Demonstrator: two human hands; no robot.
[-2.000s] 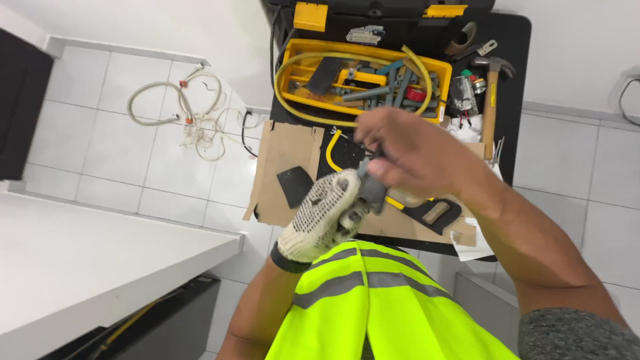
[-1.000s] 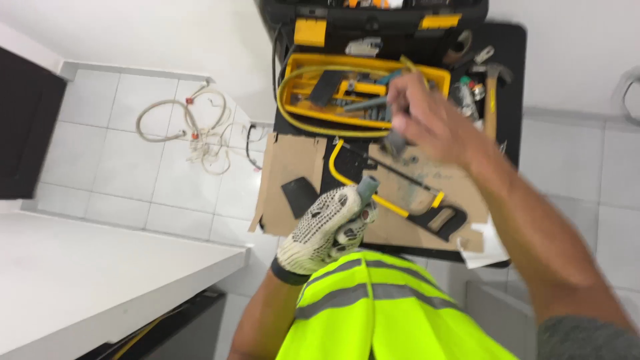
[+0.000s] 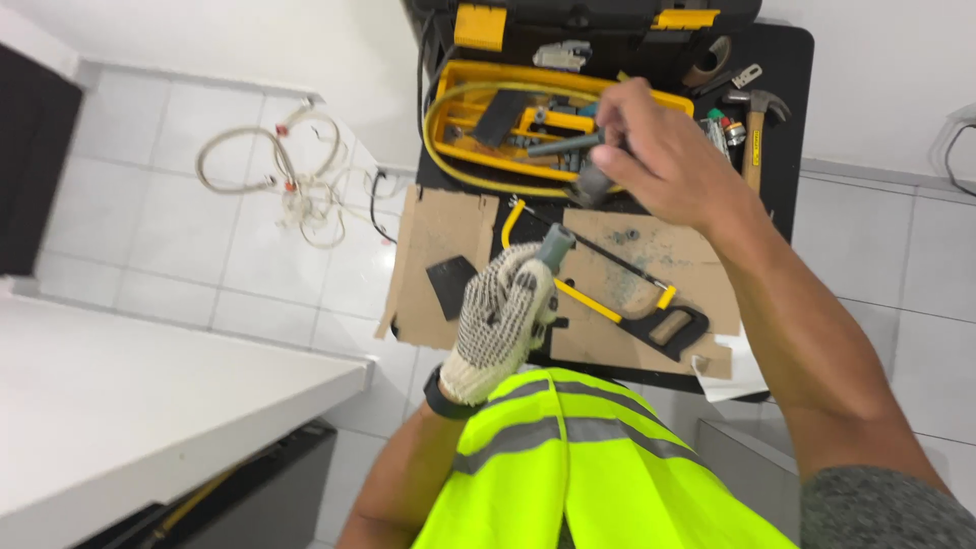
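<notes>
My left hand (image 3: 507, 320), in a dotted knit work glove, grips a short grey plastic pipe piece (image 3: 557, 248) whose open end points up and away. My bare right hand (image 3: 648, 156) is over the front edge of the yellow tool tray (image 3: 679, 101), its fingers closed round a blurred dark grey object (image 3: 591, 185) that I cannot identify. A grey pipe length (image 3: 564, 145) reaches left from those fingers, over the tray; whether it is held is unclear. A hacksaw (image 3: 587, 299) with a yellow frame and black handle lies on the cardboard (image 3: 579, 347), right of my left hand.
Behind the tray stands a black toolbox (image 3: 579, 15). A claw hammer (image 3: 755, 133) and a tape roll (image 3: 707, 61) lie on the black table's right side. Yellow tubing (image 3: 431, 145) loops round the tray. Hoses (image 3: 229, 191) lie on the floor at left, beyond a white counter (image 3: 175, 396).
My hands were together over the table two seconds ago and are now apart. The right hand has moved up to the tray, and the hacksaw it partly covered shows more fully.
</notes>
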